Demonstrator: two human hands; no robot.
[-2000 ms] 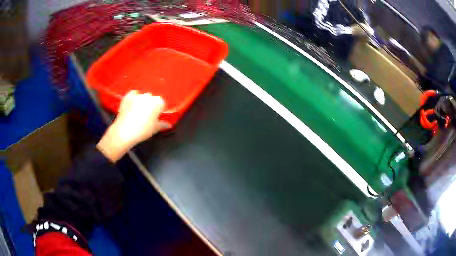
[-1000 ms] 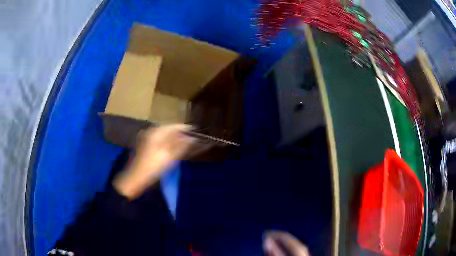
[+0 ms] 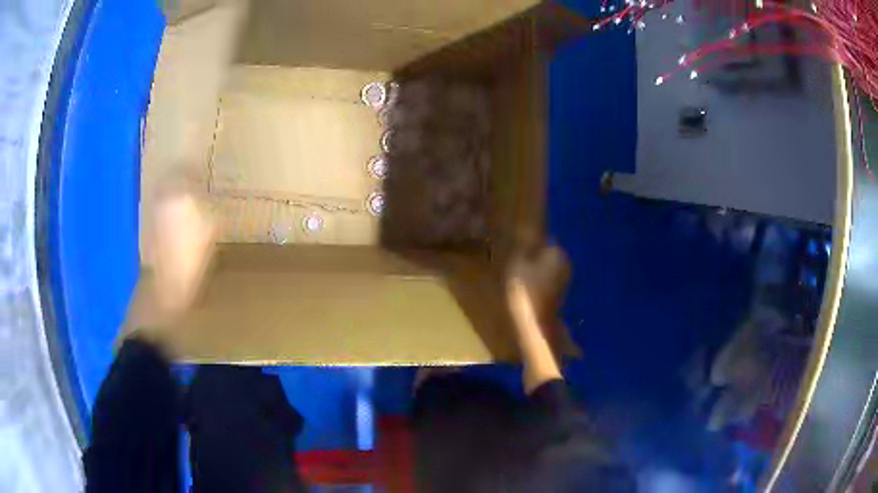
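A large open brown carton (image 3: 318, 308) stands on the blue floor in front of me, seen from above. Several small round clear-white parts (image 3: 376, 168) lie on its bottom, mostly in a line near the shaded right side, with a few near the front wall. My left hand (image 3: 180, 241) is blurred at the carton's left side, over the flap. My right hand (image 3: 537, 279) is at the front right corner, against the carton's edge. The blur hides the fingers of both hands, so their grip is unclear.
Right of the carton is a pale panel or box (image 3: 736, 125) under the bench. The bench edge (image 3: 830, 231) curves down the far right. Red wire leads (image 3: 770, 43) hang over at the top right. My dark-clothed legs show at the bottom.
The view has moved down over the carton, which now fills the middle. Both hands have come to its sides. The red basket, on the bench before, is out of view.
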